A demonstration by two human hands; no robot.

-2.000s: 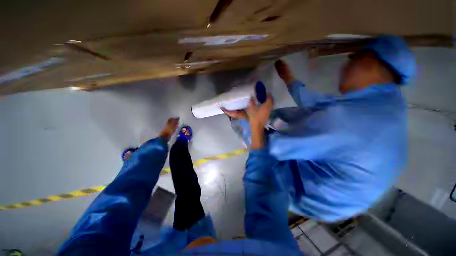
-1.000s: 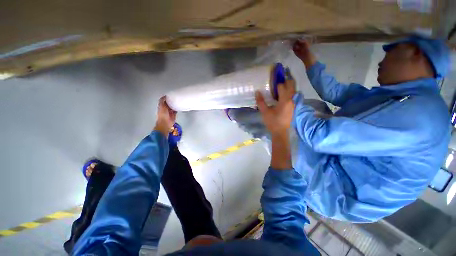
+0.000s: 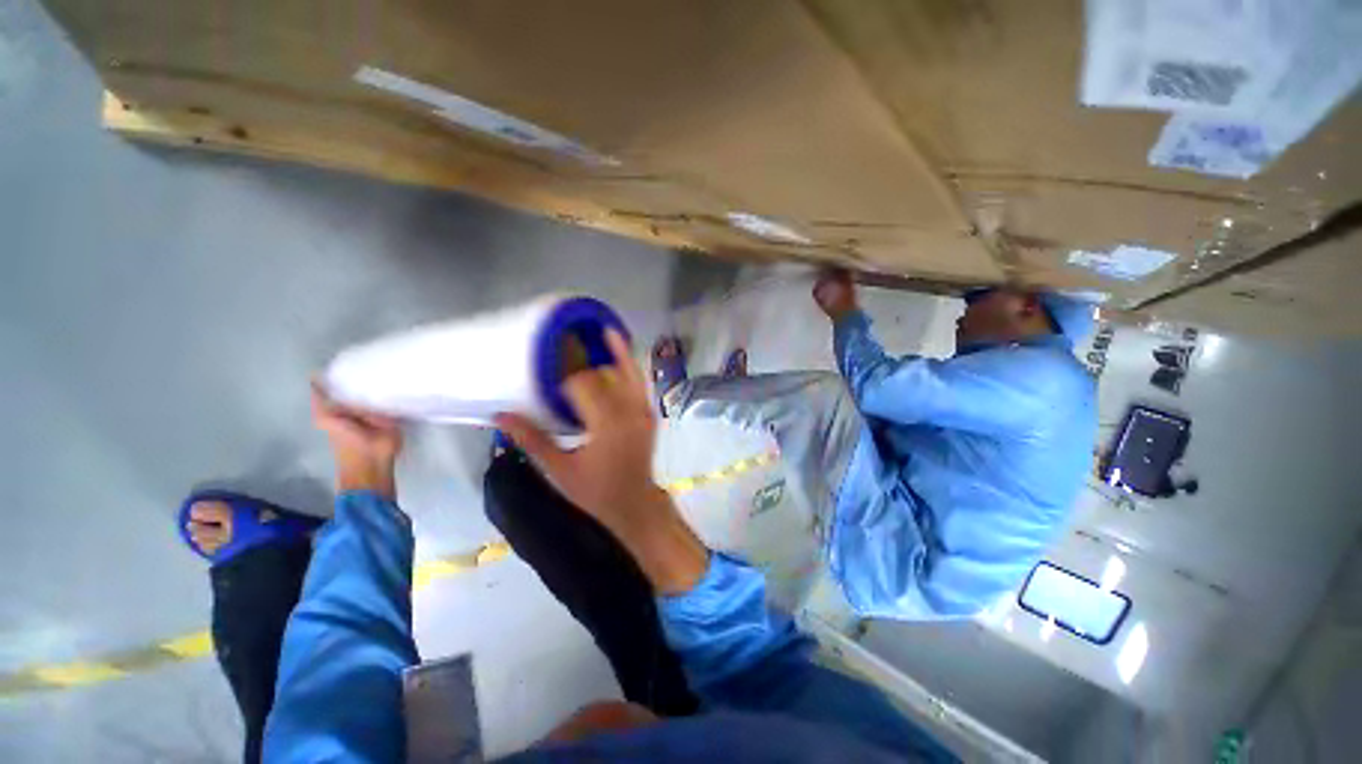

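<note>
A white stretch film roll (image 3: 448, 363) with a blue rim lies across the view, above the floor. My left hand (image 3: 359, 433) holds its far left end from below. My right hand (image 3: 598, 440) grips the blue-rimmed end, with fingers in the core opening. Large brown cartons (image 3: 717, 112) fill the top of the view, with white labels (image 3: 1195, 75) on their sides. A pale wooden pallet edge (image 3: 374, 179) runs under the cartons. A thin clear stretch film web (image 3: 762, 291) shows faintly by the other person's hand.
Another person in a light blue coat (image 3: 978, 448) and cap crouches at right, one hand at the cartons' lower edge. Yellow-black tape (image 3: 165, 657) crosses the grey floor. My badge (image 3: 444, 709) hangs below. My sandaled foot (image 3: 239, 525) is at left. A dark object (image 3: 1147, 451) lies at right.
The roll and both my hands have moved left, and the blue-rimmed end now turns toward me. My view has shifted, showing more of the carton sides and labels. The other person appears lower and farther off.
</note>
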